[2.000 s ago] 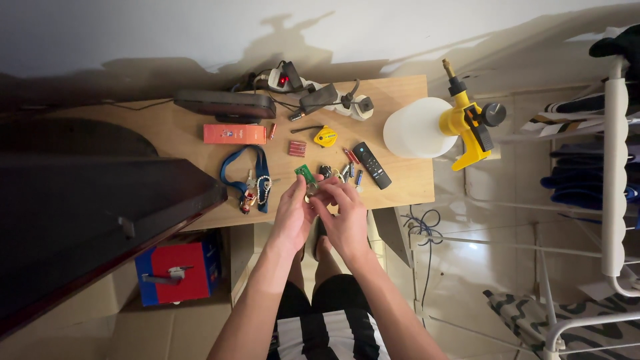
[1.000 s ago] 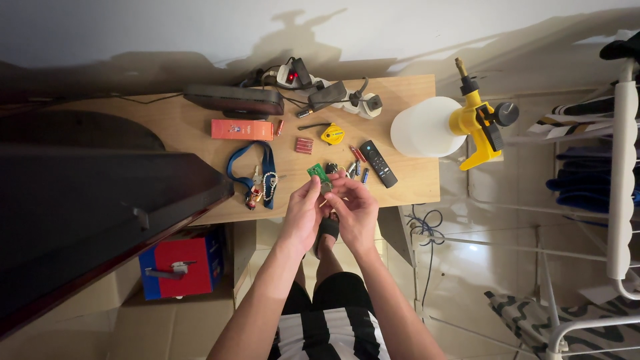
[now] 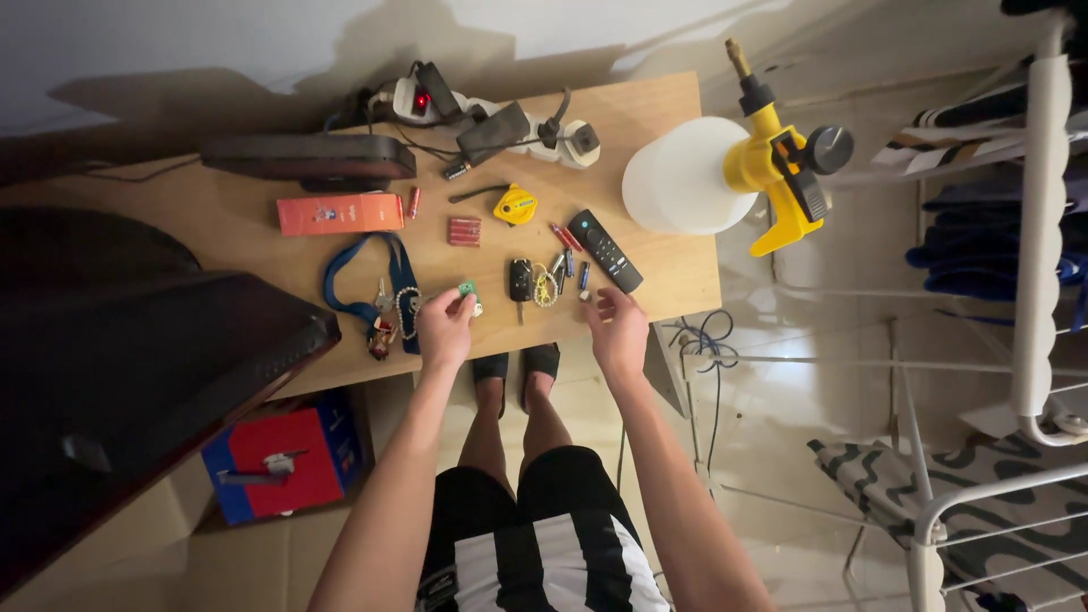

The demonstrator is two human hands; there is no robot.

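My left hand (image 3: pixel 446 327) pinches a small green card (image 3: pixel 469 297), perhaps a button-cell pack, near the desk's front edge. My right hand (image 3: pixel 615 330) is over the desk edge, fingertips beside a small silvery piece (image 3: pixel 585 296); whether it touches that piece is unclear. Between the hands lie a black car key (image 3: pixel 521 280) and a beaded ring (image 3: pixel 545 289). Behind my right hand are a black remote control (image 3: pixel 605 252), a blue battery (image 3: pixel 584 275) and red batteries (image 3: pixel 568 237). More red batteries (image 3: pixel 465 232) lie in a row, with a yellow tape measure (image 3: pixel 515 204) behind them.
A blue lanyard with keys (image 3: pixel 344 302) lies left, before an orange box (image 3: pixel 340 213). A power strip (image 3: pixel 561 149) runs along the back. The pump sprayer (image 3: pixel 688 176) stands at the right edge. A large black chair-like object (image 3: pixel 144 365) covers the left; a drying rack (image 3: pixel 1039 238) is at right.
My hands were together around the green item; now they are apart. The left keeps the green card, and the right has moved right, toward the remote control.
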